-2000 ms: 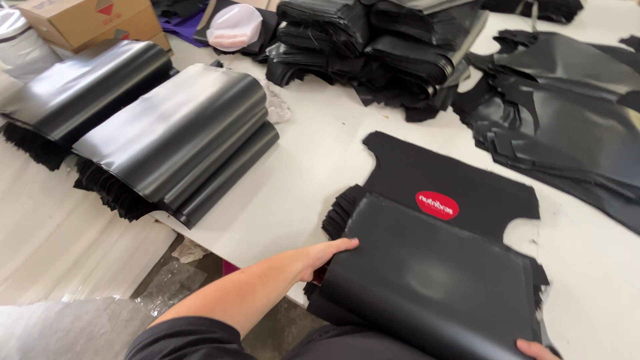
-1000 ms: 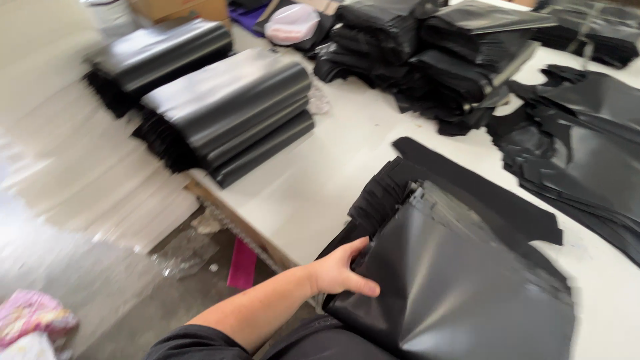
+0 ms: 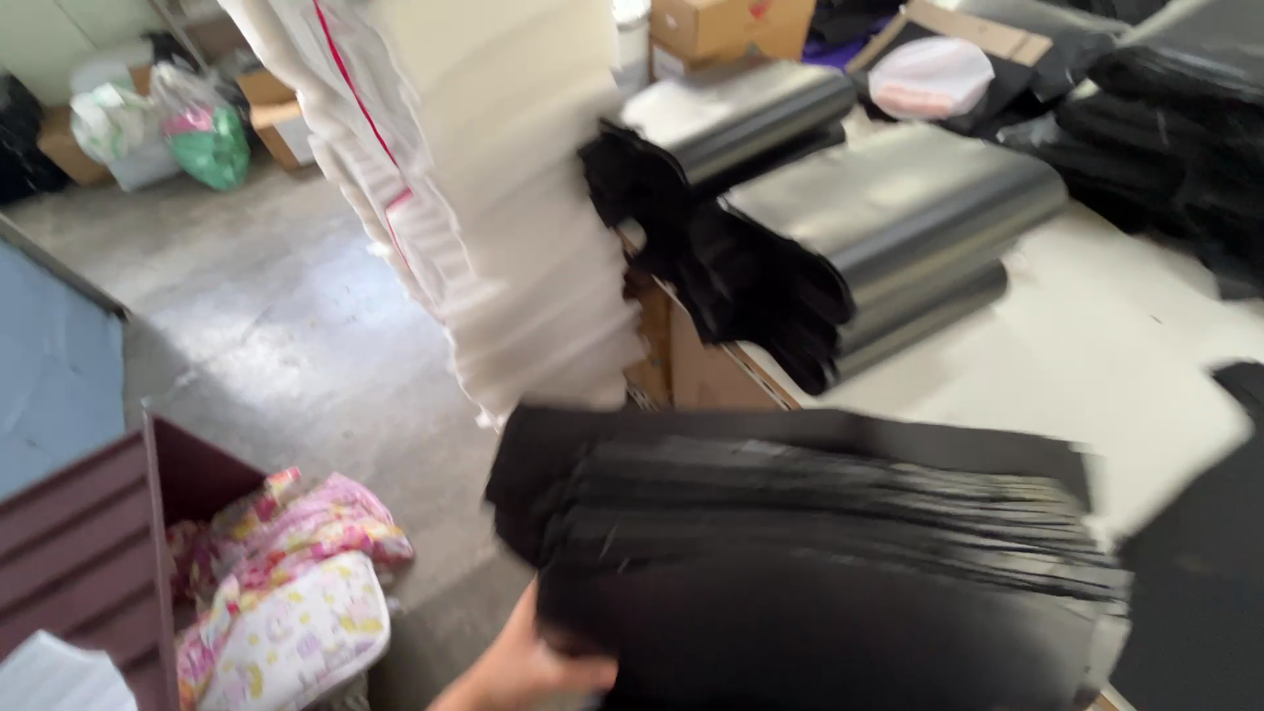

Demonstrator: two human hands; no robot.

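My left hand (image 3: pixel 553 657) grips the left end of a thick stack of black sheets (image 3: pixel 839 592), thumb on top and fingers beneath it. The stack is held above the near table edge, its layered edges showing along the far side. My right hand is not in view. Beyond the stack, folded bundles of black sheets (image 3: pixel 908 197) lie on the white table (image 3: pixel 1096 296), one bundle (image 3: pixel 750 109) farther back. The picture is blurred by movement.
A tall pile of white sheeting (image 3: pixel 523 197) stands left of the table. On the floor side are a maroon bin (image 3: pixel 89 553) with printed fabric (image 3: pixel 296 592). Cardboard boxes (image 3: pixel 731 30) and a round pinkish-white object (image 3: pixel 931 79) are at the back.
The stack has been lifted and moved left off its place on the table, with my left hand on it. The right hand, seen two seconds ago, is out of view. The view has swung left.
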